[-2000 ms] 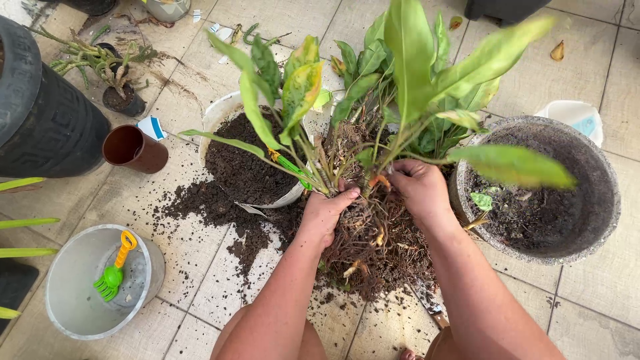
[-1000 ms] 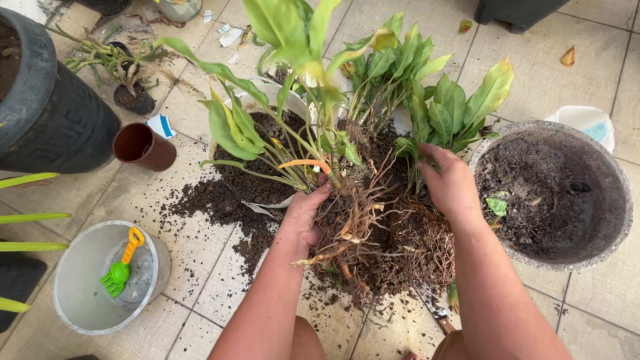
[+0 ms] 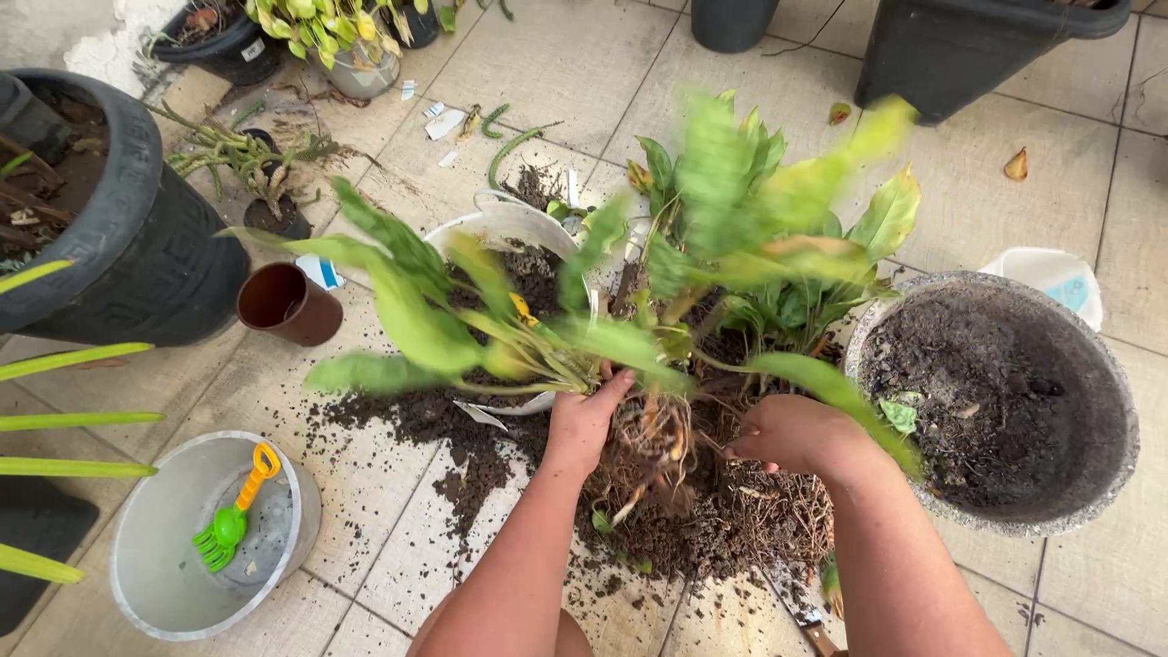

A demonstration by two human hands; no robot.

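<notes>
My left hand grips the stem bases of a leafy green plant whose leaves are blurred by motion. Its bare roots hang just right of that hand, over a heap of root-filled soil. My right hand is at the roots on the right side of the clump, fingers bent; whether it grips any is hidden. Behind it stands a second leafy clump. A white pot of soil, partly covered by leaves, is behind my left hand. A round stone-like planter with soil stands to the right.
At left are a grey tub holding a green and yellow toy rake, a brown plastic pot and a large dark planter. A wooden-handled tool lies near my right forearm. Loose soil covers nearby tiles.
My left hand has stayed on the stems while the plant's leaves have swung and spread to both sides. My right hand has moved from the rear clump's leaves down to the roots.
</notes>
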